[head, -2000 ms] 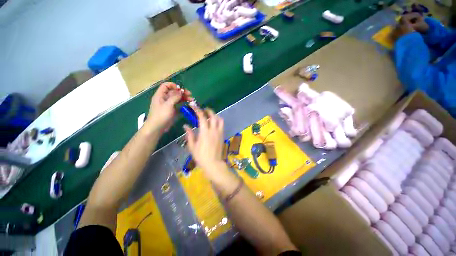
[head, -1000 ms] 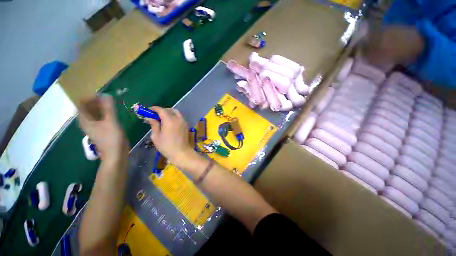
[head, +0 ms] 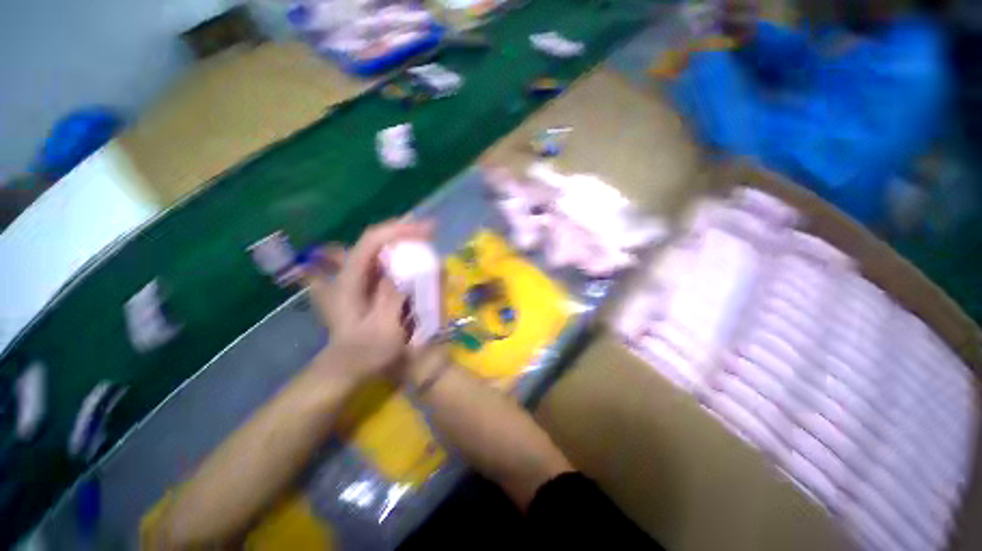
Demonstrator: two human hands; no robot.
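The view is blurred. My left hand (head: 372, 282) crosses over my right hand and grips a pale pink housing shell (head: 420, 288) above the bench mat. My right hand (head: 326, 282) is partly hidden behind the left; its fingertips hold a blue battery cell (head: 309, 259) at the belt's near edge. The cell's wires and board cannot be made out. A pink-white housing (head: 272, 256) shows just beyond the cell; whether they touch cannot be told.
Green belt (head: 226, 221) with spaced housings runs beyond the mat. Loose shells (head: 576, 221) lie at the mat's far end. A carton of shells (head: 603, 431) stands at right. A blue tray (head: 393, 56) lies beyond the belt. A person in blue (head: 808, 108) is at upper right.
My left hand has moved right, across my right hand, and now holds a pink shell. My right hand keeps the blue cell. The other person's arm has withdrawn from over the carton.
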